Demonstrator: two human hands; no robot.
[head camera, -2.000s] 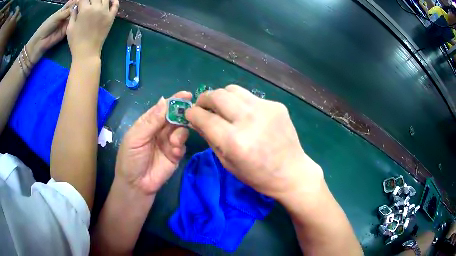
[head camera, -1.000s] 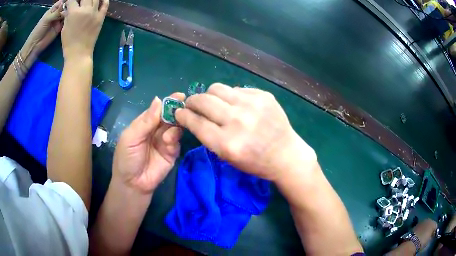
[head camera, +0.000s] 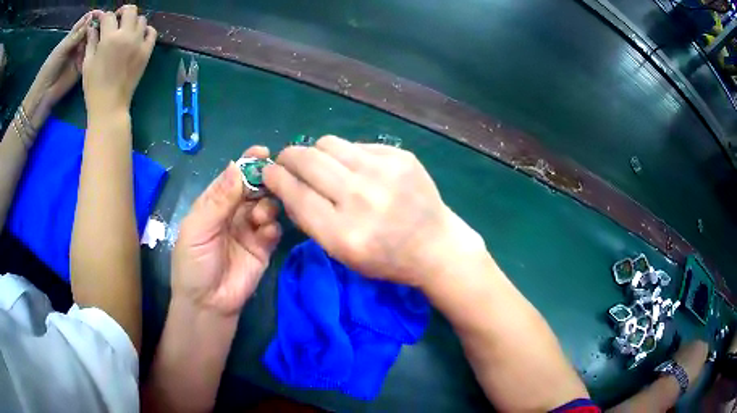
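A small squarish housing with a green circuit board in it (head camera: 254, 173) is held between the thumb and fingers of my left hand (head camera: 218, 242), tilted. My right hand (head camera: 368, 211) has its fingertips on the unit's right side and hides part of it. Whether the board sits fully flat in the rim cannot be told. A green board (head camera: 302, 140) shows partly behind my right hand's fingers. Another small piece (head camera: 389, 141) lies behind that hand. A crumpled blue cloth (head camera: 343, 323) lies below my hands.
At left, a neighbour's arms (head camera: 107, 202) reach over a blue cloth (head camera: 48, 193). Blue snips (head camera: 188, 109) and a white scrap (head camera: 153, 232) lie between us. A pile of housings (head camera: 644, 310), a dark green tray (head camera: 697, 289) and a watch-wearing arm (head camera: 667, 383) are at right. A brown strip (head camera: 339, 81) borders the conveyor.
The housing in my left hand has tilted and shows its side more. Both my hands have shifted slightly left in the picture. More of the watch-wearing arm shows at right.
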